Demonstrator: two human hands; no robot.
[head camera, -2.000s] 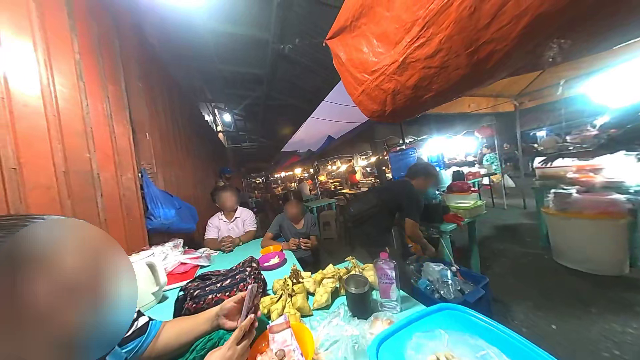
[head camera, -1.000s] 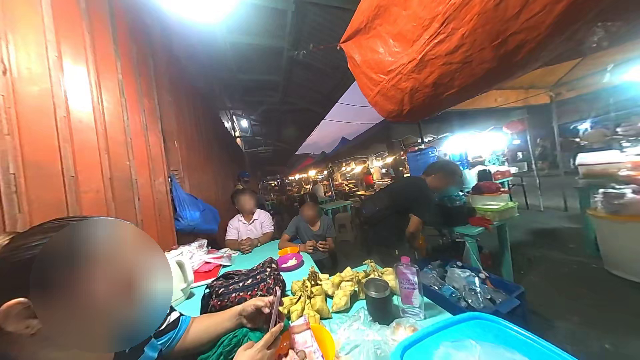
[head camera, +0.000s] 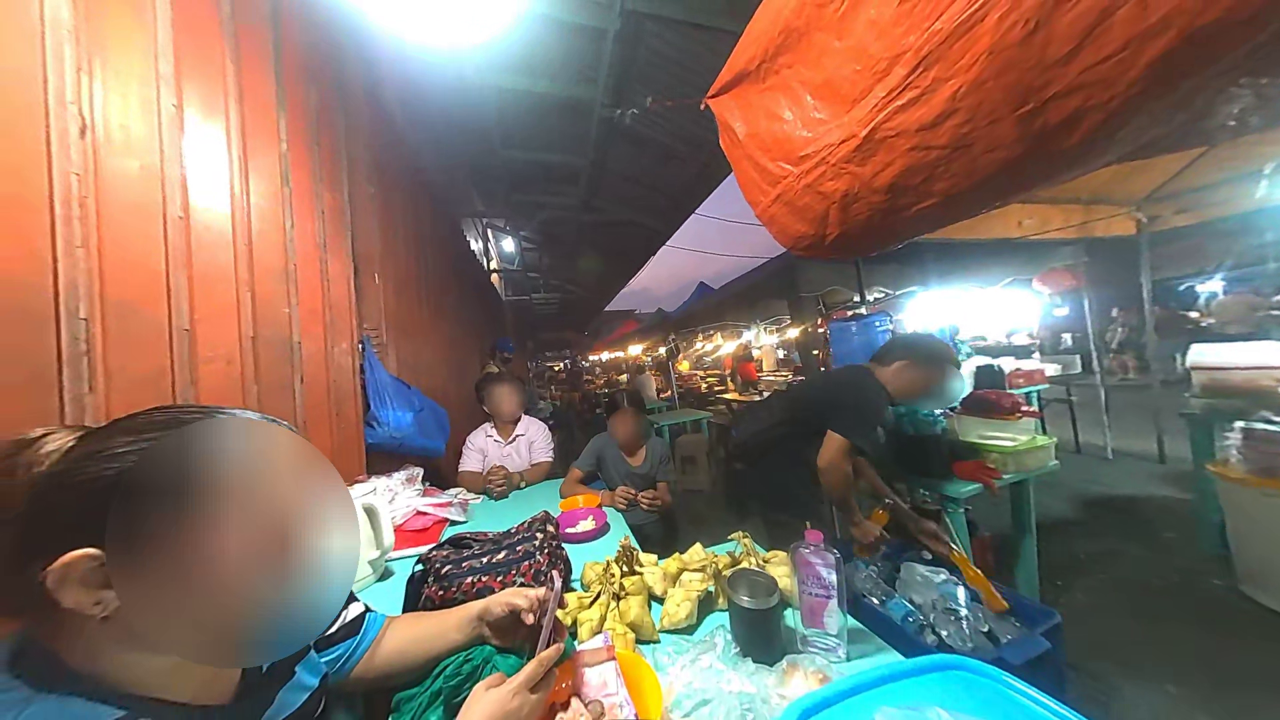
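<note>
Neither my left hand nor my right hand is in view. Beside me at the left, a seated person holds a phone (head camera: 549, 614) over a green cloth (head camera: 455, 680). Near that person's hands is an orange and yellow bowl (head camera: 640, 684) with a pink packet (head camera: 601, 672) in it. Several yellow woven-leaf pouches (head camera: 632, 610) lie on the turquoise table (head camera: 507, 492). To their right stand a dark tumbler (head camera: 755, 615) and a clear bottle with a pink cap (head camera: 820, 597). Clear plastic bags (head camera: 710, 678) lie in front.
A patterned bag (head camera: 487, 565) and a white pitcher (head camera: 373, 540) stand at the left. Two people sit at the far end. At the right, a person in black bends over a blue crate of bottles (head camera: 1040, 625). A light-blue tub (head camera: 925, 690) fills the near right corner.
The person in black now has orange bottle-like things at the hands over the crate. The seated person still holds the phone. The view has shifted a little.
</note>
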